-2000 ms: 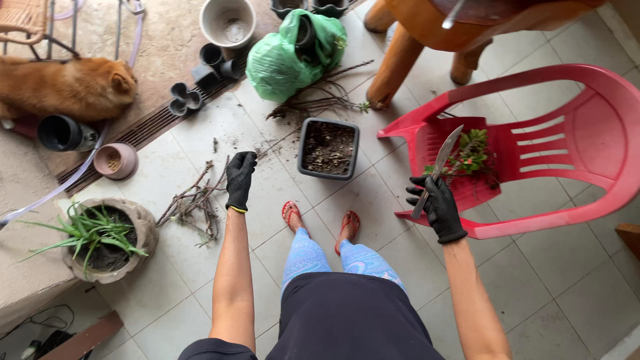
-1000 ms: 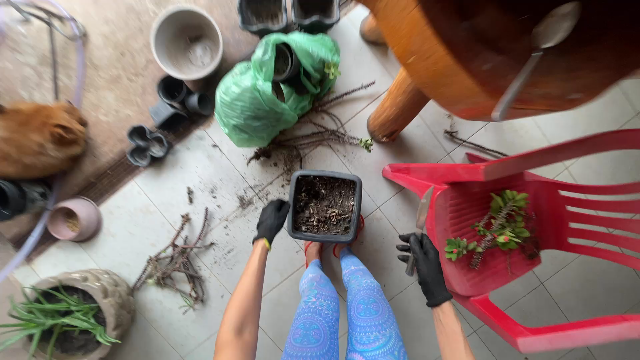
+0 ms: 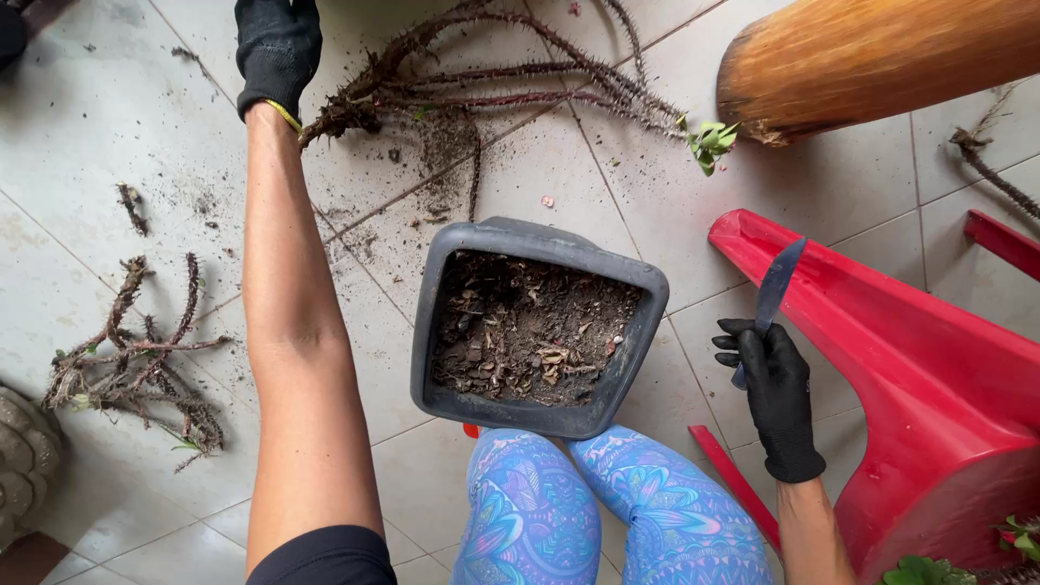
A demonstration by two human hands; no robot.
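My right hand, in a black glove, grips a knife with its blade pointing up and away, beside the red chair. My left hand, also in a black glove, reaches out at the top edge; its fingers are partly cut off, so what it touches cannot be told. A dark square plastic pot holding soil and dry leaf bits stands before my knees. Long thorny stems with a small leafy tip lie on the tiles just right of my left hand.
Cut thorny stems lie at left, near a carved stone-like planter. A red plastic chair stands at right, with a leafy plant at the lower right. A thick wooden leg is at upper right. Soil is scattered on the floor tiles.
My left hand has left the pot's side and stretched far forward. The knife stays in my right hand. The view has come closer to the floor.
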